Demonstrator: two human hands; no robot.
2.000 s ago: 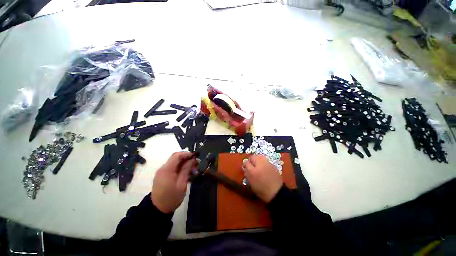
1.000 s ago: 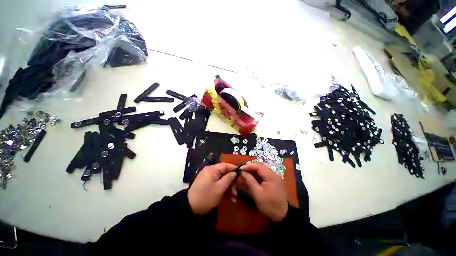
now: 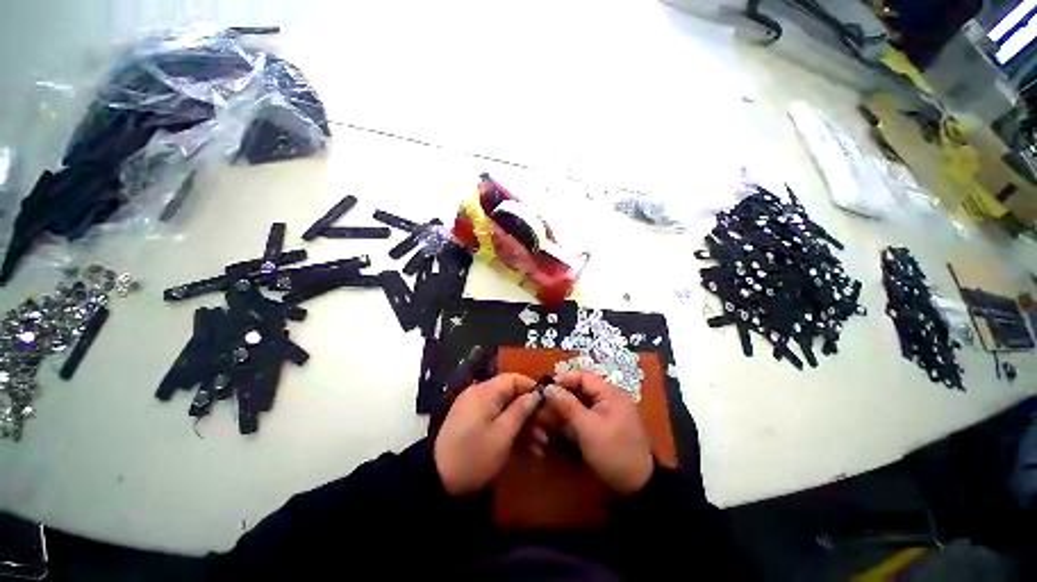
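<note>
My left hand (image 3: 483,432) and my right hand (image 3: 605,430) meet over the brown work mat (image 3: 552,495). Both hold a small black tab (image 3: 544,384) between thumbs and fingertips; most of it is hidden by the fingers. Whether it carries a metal part at this moment cannot be told. Silver backing washers (image 3: 603,352) lie heaped behind my right hand, partly on the brown mat and partly on the black base mat (image 3: 438,381). A dark object (image 3: 472,366), perhaps the hammer's end, lies just behind my left hand.
A red and yellow tape dispenser (image 3: 517,241) stands behind the mat. Black straps (image 3: 233,364) and shiny metal pieces (image 3: 46,330) lie left, below a bag of tabs (image 3: 171,114). Finished tabs (image 3: 779,279), a smaller pile (image 3: 921,318) and a white packet (image 3: 836,159) lie right.
Since two seconds ago, my hands have come together over the brown mat, around a small black tab. The dark tool no longer shows across the mat. Over the last second the hands barely moved.
</note>
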